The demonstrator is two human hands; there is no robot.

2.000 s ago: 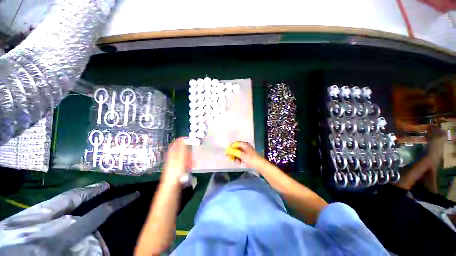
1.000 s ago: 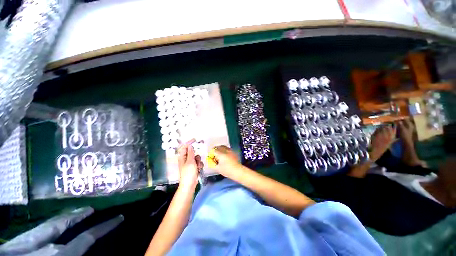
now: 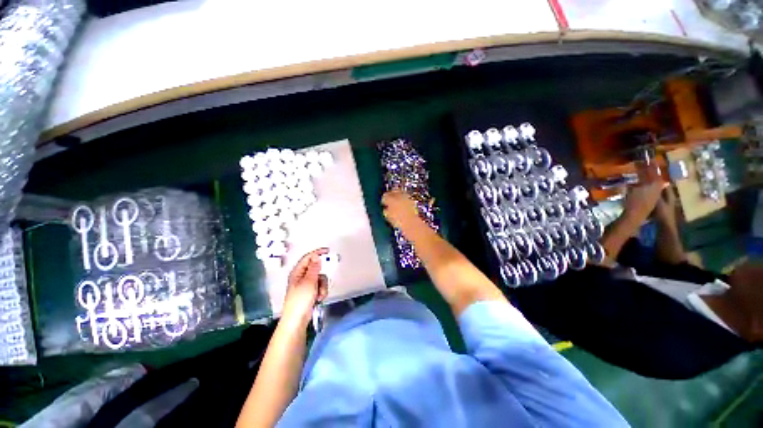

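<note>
My left hand [image 3: 308, 282] is over the lower part of the pale board [image 3: 347, 201], its fingers closed around a small white round piece [image 3: 330, 259]; something shiny shows below the hand. White round caps [image 3: 272, 196] lie in close rows on the board's left side. My right hand [image 3: 400, 211] reaches into the narrow strip of small glittering hardware [image 3: 405, 167]; its fingertips are too small and blurred to show what they hold.
Ring-shaped chrome fittings [image 3: 523, 213] stand in rows on a black tray at right. Ring-and-stem fittings in clear plastic [image 3: 125, 251] lie at left. Beyond the black tray, another person's hands [image 3: 648, 196] are by an orange fixture [image 3: 606, 138]. A white bench [image 3: 293, 42] runs behind.
My right hand has moved from the board to the hardware strip, and the yellow spot no longer shows clearly. My left hand stays over the lower board. The view has shifted slightly.
</note>
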